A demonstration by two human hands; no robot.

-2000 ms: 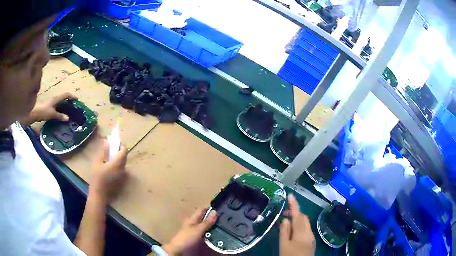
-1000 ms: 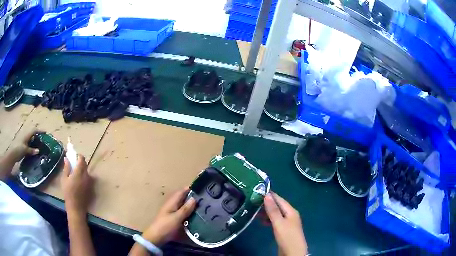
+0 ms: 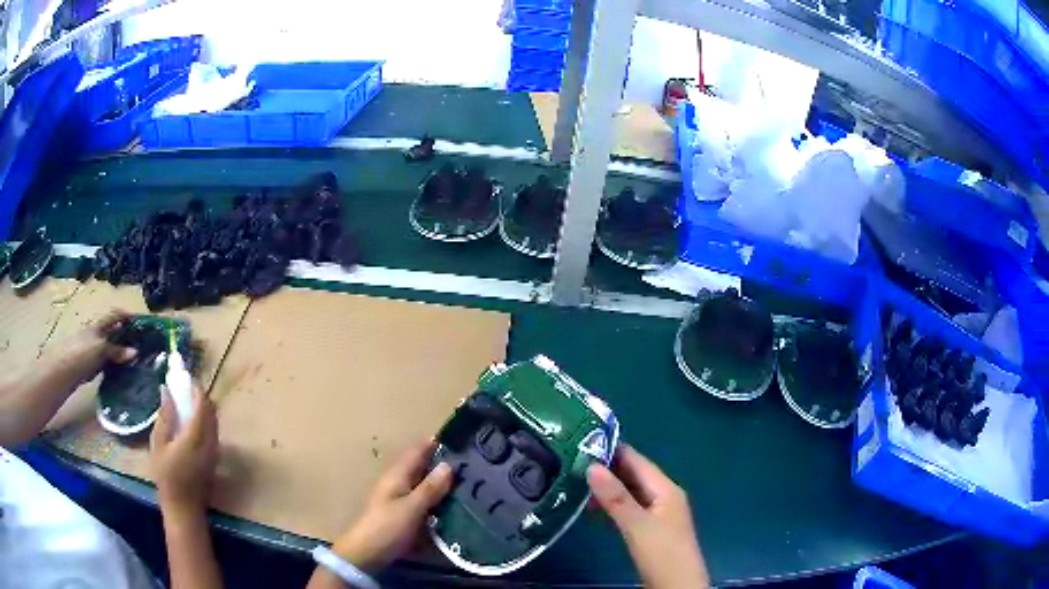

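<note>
A housing assembly (image 3: 518, 466) is held up above the bench's front edge, open side up. It shows a green circuit board (image 3: 543, 408), a black insert with two round cups (image 3: 506, 458) and a shiny silver-white rim. My left hand (image 3: 397, 506) grips its left edge, thumb over the rim. My right hand (image 3: 650, 512) grips its right edge, thumb on the rim. The fingers beneath the shell are hidden.
At left, a coworker's hands hold another shell (image 3: 129, 391) and a small white bottle (image 3: 180, 385). Loose black parts (image 3: 219, 244) lie beyond the cardboard sheet (image 3: 357, 391). Several shells, one here (image 3: 727, 345), stand beyond. A blue crate (image 3: 865, 449) holds black rows. A metal post (image 3: 589, 150) rises mid-bench.
My view has swung right and levelled. The shell stays in both my hands, and my right thumb now lies further over its rim. The coworker's bottle tip has moved onto their shell.
</note>
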